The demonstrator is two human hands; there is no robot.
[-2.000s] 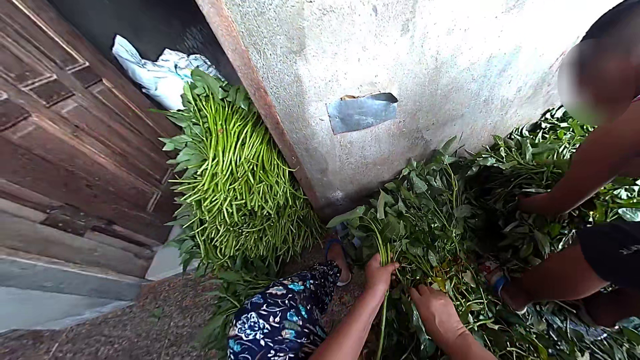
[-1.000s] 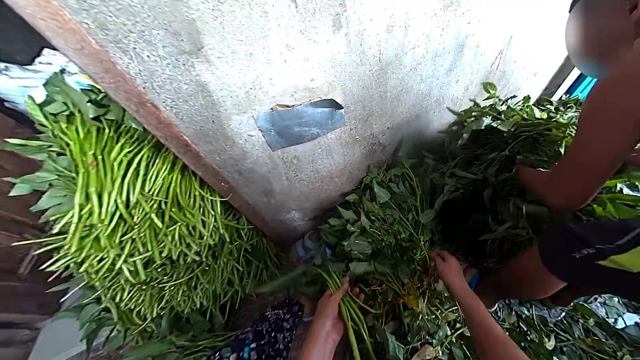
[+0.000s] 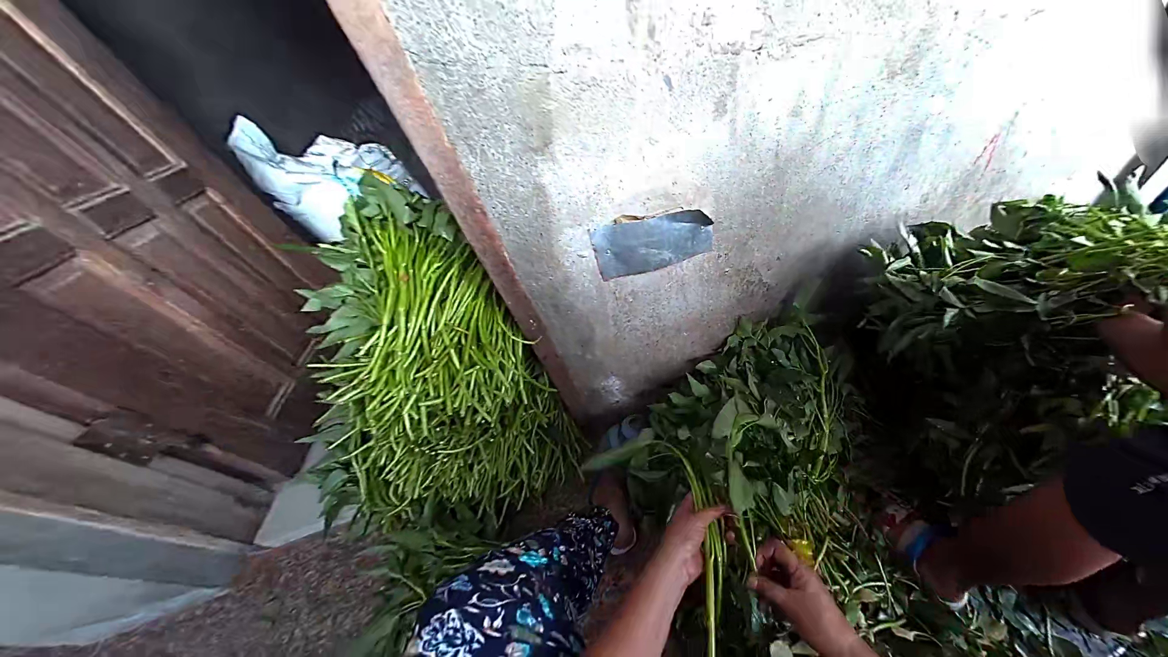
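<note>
My left hand is closed around a few long green stems of leafy greens, their leaves pointing up and away from me. Close on its right, my right hand has thumb and fingers pinched at a thin leafy stem. Both hands are over a loose heap of leafy greens at the foot of the wall. To the left stands a tall stack of bundled greens, cut stems facing me.
A concrete wall bears a grey patch. At left are a brown wooden door and a white sack. Another person's arm holds a large armful of greens at right; that person's leg is beside the heap.
The other person's armful of greens has risen from the heap at right. My right hand has come closer to my left, which still holds stems. The view has swung left and back.
</note>
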